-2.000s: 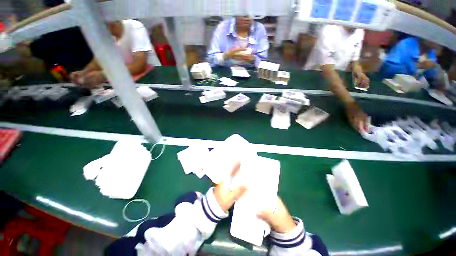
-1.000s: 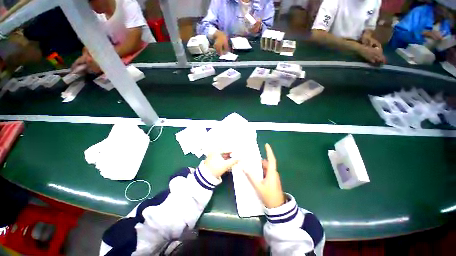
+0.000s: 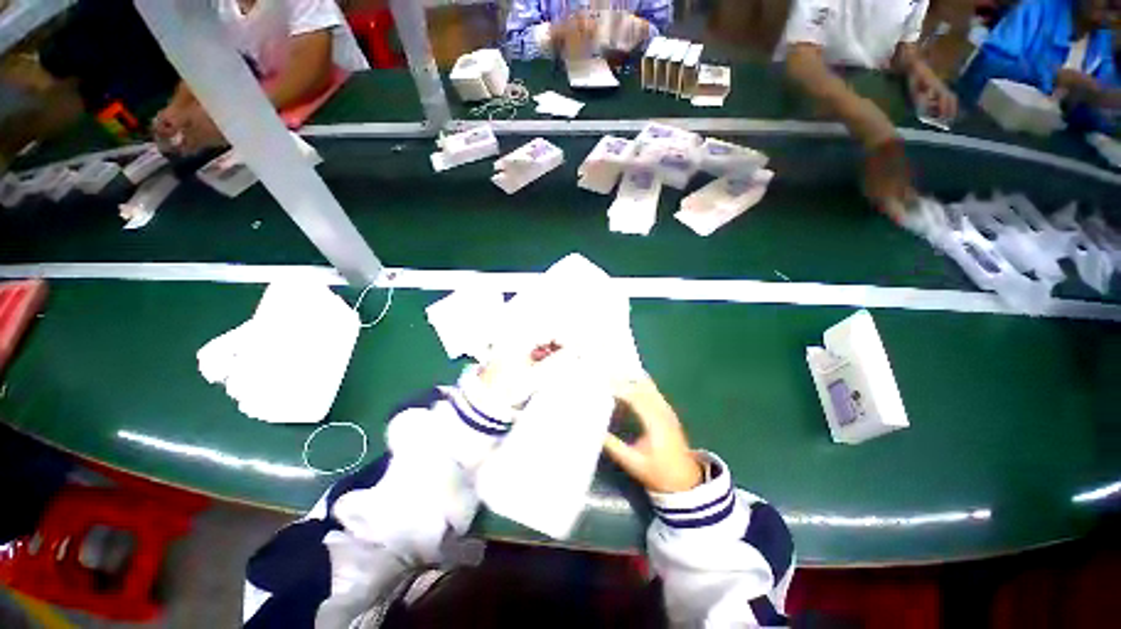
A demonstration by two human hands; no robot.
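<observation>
A white card blank [image 3: 547,473] lies tilted between my hands over the bench's front edge. My left hand [image 3: 507,375] is at its upper left, partly washed out and hidden by white card; it appears to hold the blank. My right hand [image 3: 652,442] grips the blank's right edge with curled fingers. A loose pile of white blanks [image 3: 572,301] lies just beyond my hands. A thick stack of blanks [image 3: 289,356] lies at the left. One folded carton [image 3: 861,378] with grey-blue print stands partly open at the right.
A pale rail [image 3: 738,290] separates the green bench [image 3: 725,369] from the conveyor belt [image 3: 430,227] with scattered cartons. A grey frame post [image 3: 264,141] slants down at left. A rubber band [image 3: 334,449] lies near the stack. Another worker's hand [image 3: 891,184] reaches over crinkled packs [image 3: 1008,246].
The blank between my hands has swung its near end to the left. My right hand has closed from spread fingers onto its edge. Belt cartons have shifted left; the opposite worker's arm reaches forward again.
</observation>
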